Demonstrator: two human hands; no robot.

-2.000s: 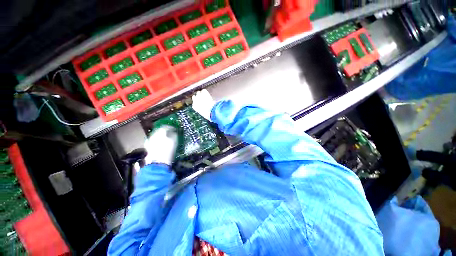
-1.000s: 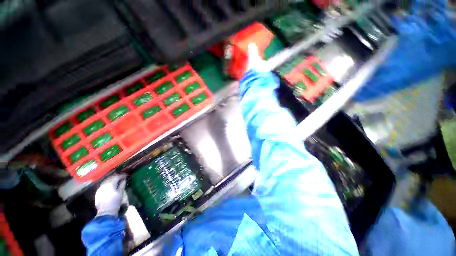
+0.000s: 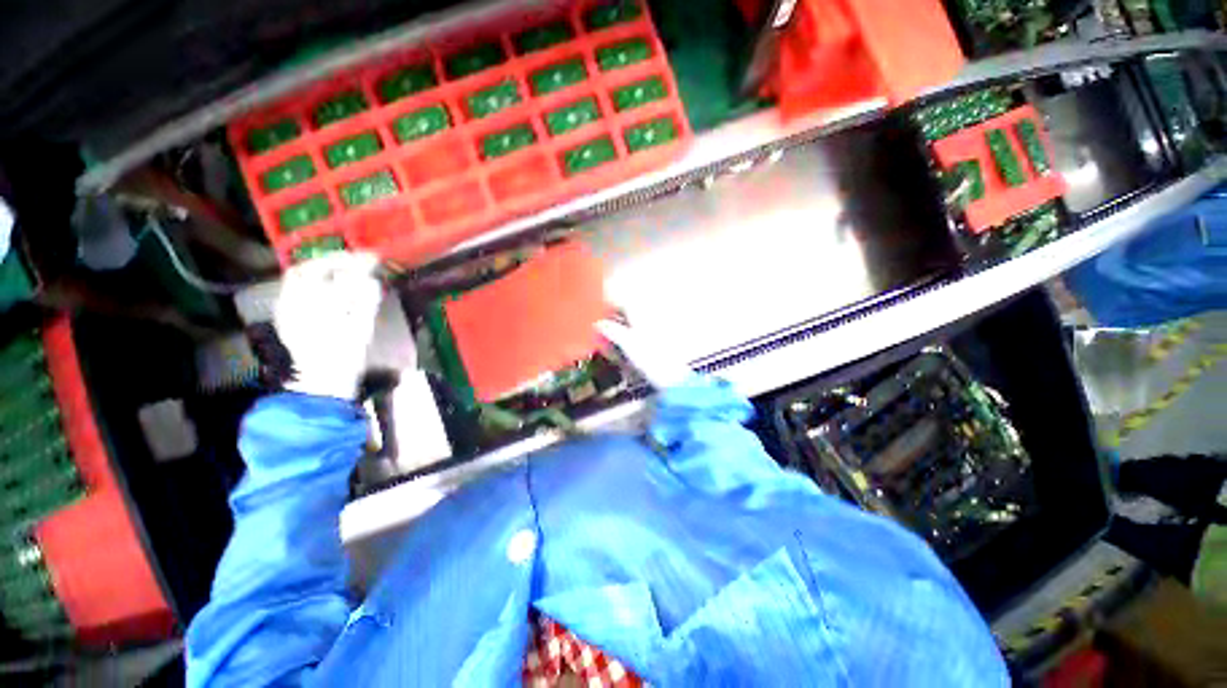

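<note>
A flat red square piece [image 3: 528,323] lies over the large green board in its black fixture [image 3: 464,376] on the line. My right hand [image 3: 649,347], white-gloved, is at the piece's right edge, fingertips gripping it. My left hand [image 3: 327,320], white-gloved, is at the near left corner of the red blister tray [image 3: 404,151], left of the fixture. Its fingers are bent and blurred; whether they hold a small board is hidden. Most tray pockets hold small green boards; several near the front edge are bare.
Folded red pieces [image 3: 861,54] lie on the shelf. Another fixture with a red insert [image 3: 998,175] stands farther right on the line. The pale rail [image 3: 821,329] runs beside a black bin [image 3: 1070,403] holding fixtures. A blue sleeve [image 3: 1157,276] shows at right.
My right hand has come back from the folded red pieces, and a red piece now covers the green board. My left hand moved to the blister tray, where one more front pocket is bare.
</note>
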